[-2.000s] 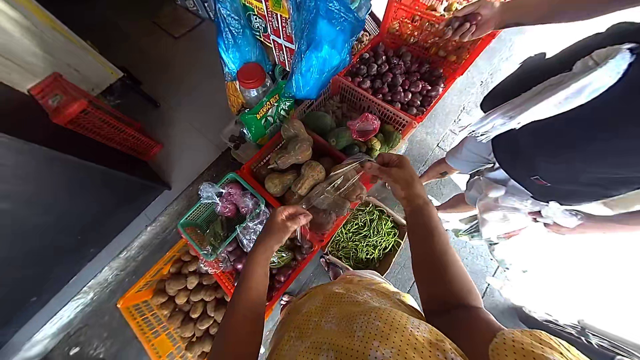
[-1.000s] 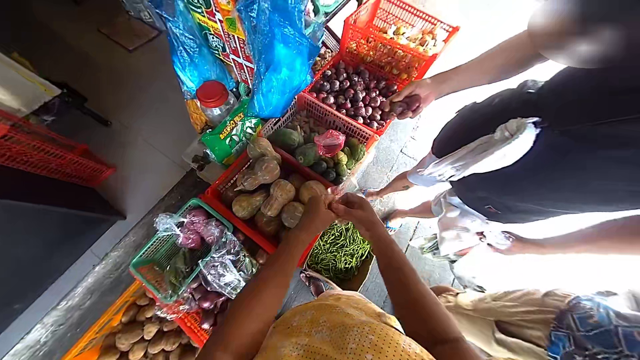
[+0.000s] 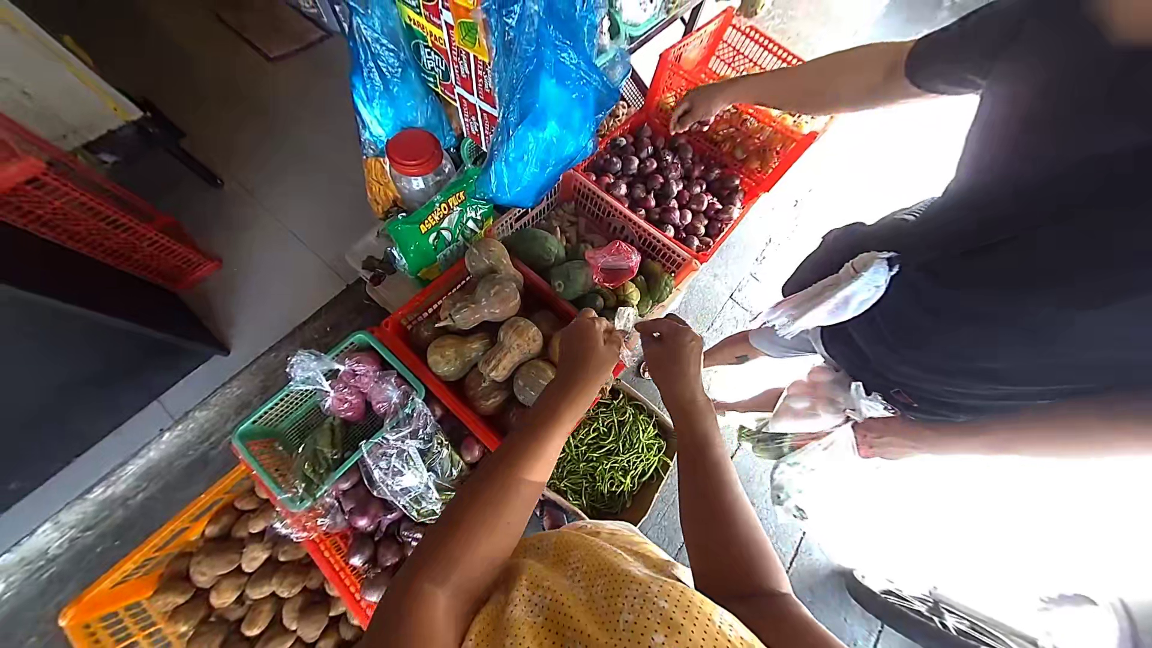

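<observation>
My left hand [image 3: 589, 353] and my right hand [image 3: 670, 353] are raised side by side, pinching a clear plastic bag [image 3: 626, 326] between them. The bag's top is bunched at the fingertips; its lower part is mostly hidden by my left hand. Beneath my left hand is a red crate [image 3: 396, 337] of butternut squashes [image 3: 511, 349]. Below my hands, a box of green chili peppers [image 3: 612, 454] stands between my forearms. Just beyond my hands lie green vegetables [image 3: 569, 279] and a pink plastic bag [image 3: 614, 264] in another crate.
Red onions [image 3: 670, 184] fill a crate at the back, where another person's hand [image 3: 700, 106] reaches. That person, in a dark shirt [image 3: 1017, 225], stands at right. A green basket [image 3: 243, 441] holds bagged onions; potatoes [image 3: 261, 576] fill an orange crate. Blue plastic bags [image 3: 544, 99] hang above.
My hands were apart over the squashes two seconds ago, came together around the plastic, and now have a small gap between them. The other person's hand has moved from the red onions' edge toward the back crate.
</observation>
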